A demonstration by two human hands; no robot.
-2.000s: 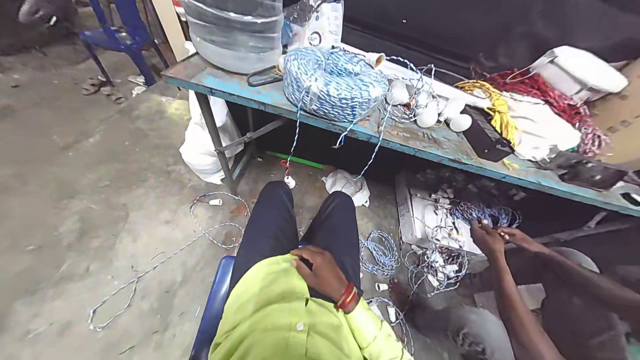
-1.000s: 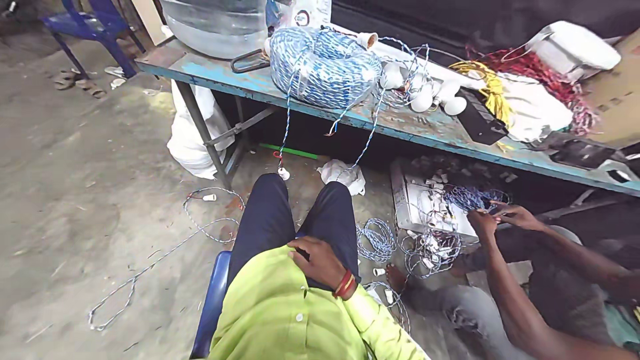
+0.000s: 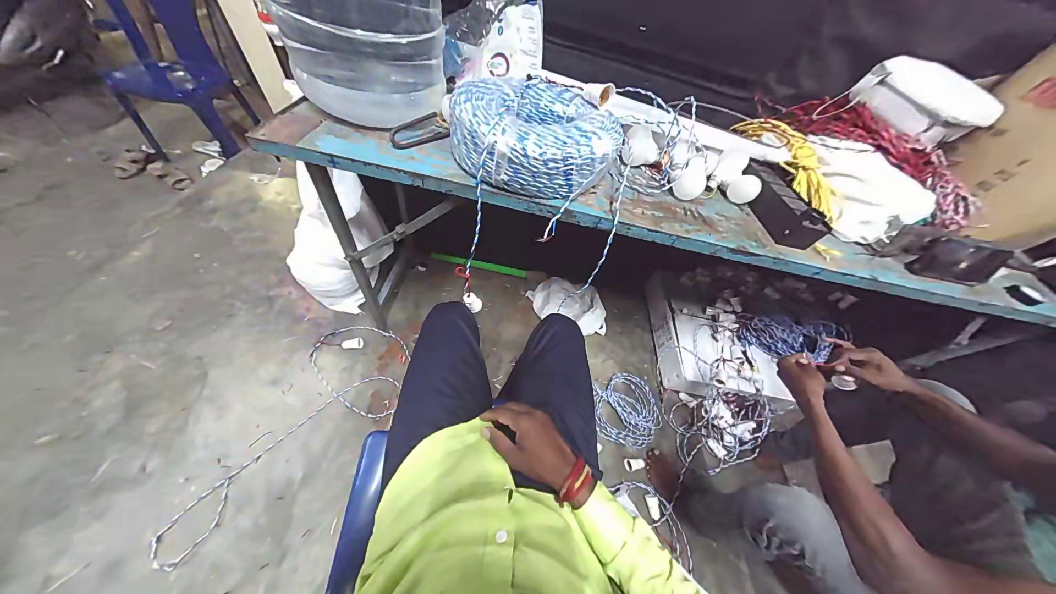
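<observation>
My right hand point(image 3: 532, 445), with red bands at the wrist, rests on my lap at the hem of my yellow-green shirt point(image 3: 495, 528). Its fingers are loosely bent, with a gap beside the thumb, and nothing shows in its grasp. My left hand is out of view. Ahead on the bench, a large coil of blue and white twisted wire point(image 3: 536, 140) lies beside several white bulbs point(image 3: 689, 177). Wire ends hang over the bench edge, one with a white bulb holder point(image 3: 472, 302). A smaller wire coil point(image 3: 627, 410) is on the floor right of my knees.
A blue-topped bench point(image 3: 693, 227) crosses in front, bearing a clear water container point(image 3: 363, 66), yellow wire point(image 3: 800, 165) and a black box point(image 3: 784, 206). At right, a co-worker's hands point(image 3: 825, 367) handle wire above a white box point(image 3: 681, 346). Looped wire point(image 3: 289, 429) lies on the left floor.
</observation>
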